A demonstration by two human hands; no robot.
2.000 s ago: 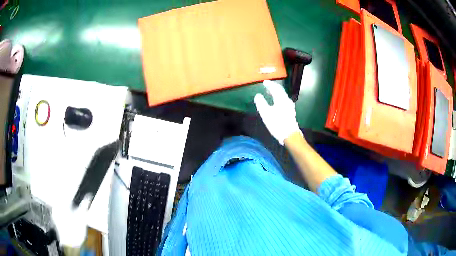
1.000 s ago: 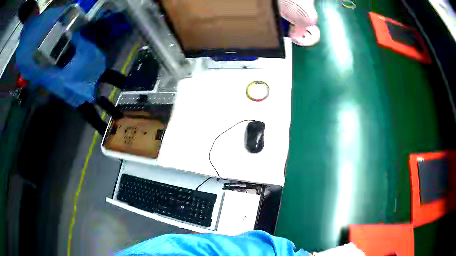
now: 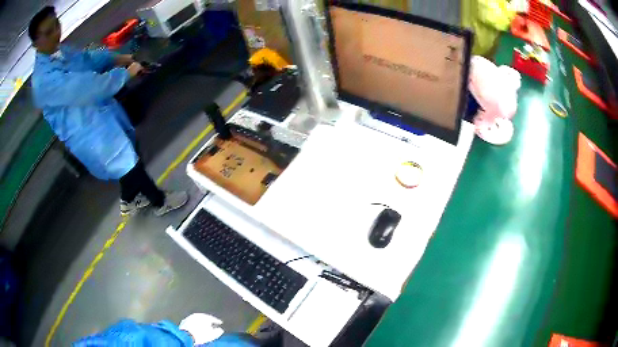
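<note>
My left hand (image 3: 202, 328), in a white glove, is small at the bottom edge, low beside my blue sleeve; its fingers are unclear and no held item shows. My right hand is out of the picture. Nearest in front are the black keyboard (image 3: 242, 259) on its white pull-out tray (image 3: 324, 310) and the white tabletop (image 3: 325, 203). A black mouse (image 3: 385, 228) and a yellow-red ring (image 3: 409, 174) lie on the tabletop. The brown fixture board (image 3: 237, 167) sits in a white-edged tray at its left, with nothing lying on it.
A monitor (image 3: 401, 71) and a silver column (image 3: 308, 61) stand behind the tabletop. The green bench (image 3: 467, 271) runs along the right, with orange mats (image 3: 599, 173) at its far side. A person in a blue coat (image 3: 91, 112) stands at the left, near a yellow floor line.
The view has swung left, bringing the fixture, monitor and standing person further into the picture. My right hand, last seen near an orange mat, has left view. My left hand shows at the bottom edge.
</note>
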